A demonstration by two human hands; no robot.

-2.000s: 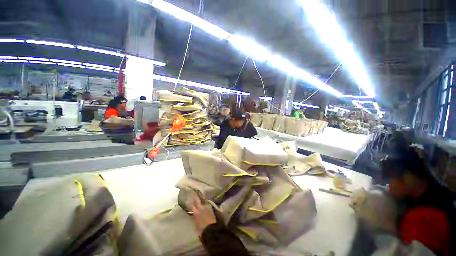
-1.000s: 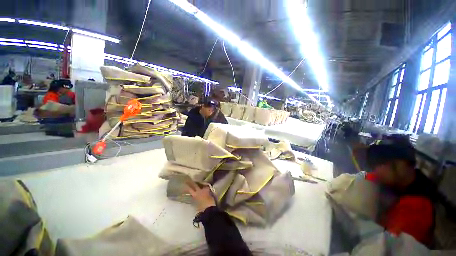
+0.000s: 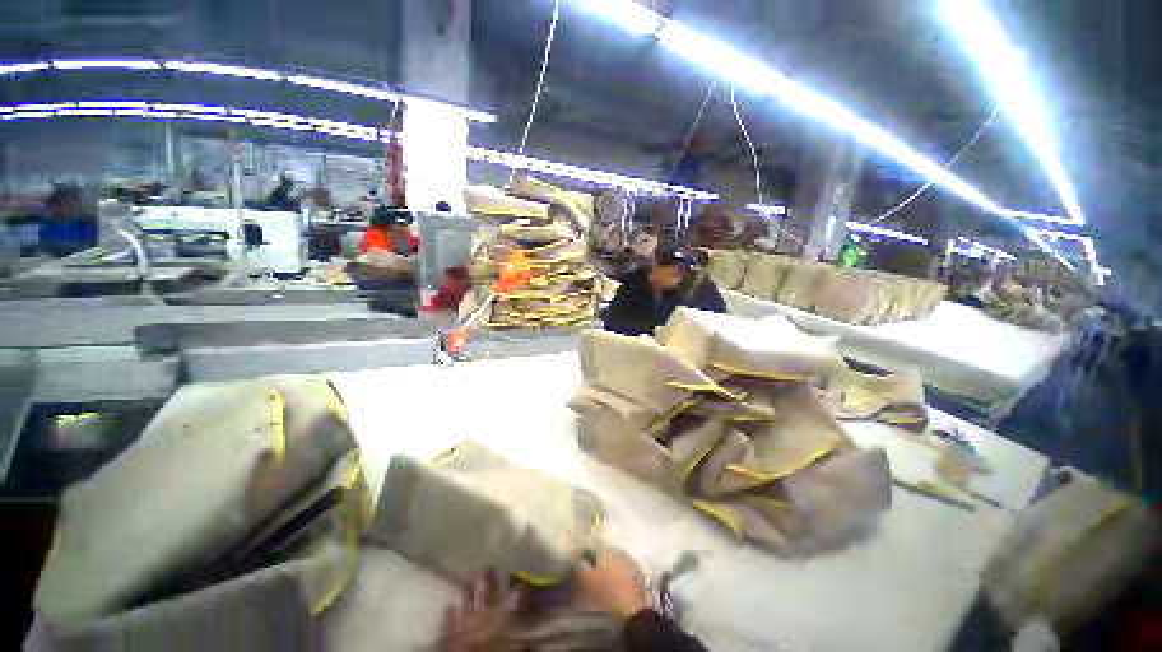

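Observation:
A beige fabric cover [image 3: 478, 510] with yellow edging lies folded on the white table in front of me. My right hand [image 3: 614, 583], with a dark sleeve, is at the cover's near right corner and grips its edge. My left hand [image 3: 482, 618] is blurred at the bottom edge of the picture, against the near side of the same cover; its grip cannot be told. Cloth lies between the hands, partly cut off by the picture's edge. A small, blurred greenish thing [image 3: 683, 567] shows beside my right wrist.
A crumpled heap of covers [image 3: 765, 446] lies at centre right. A large folded cover [image 3: 191, 497] lies at left. An orange item [image 3: 512, 270] stands at the far table edge, before a tall stack of covers [image 3: 548, 217]. A person [image 3: 650, 293] is beyond the table.
My right hand has left the crumpled heap and is now at the nearer cover. My left hand has come into view. The camera view has turned left; the person at right is mostly out of view.

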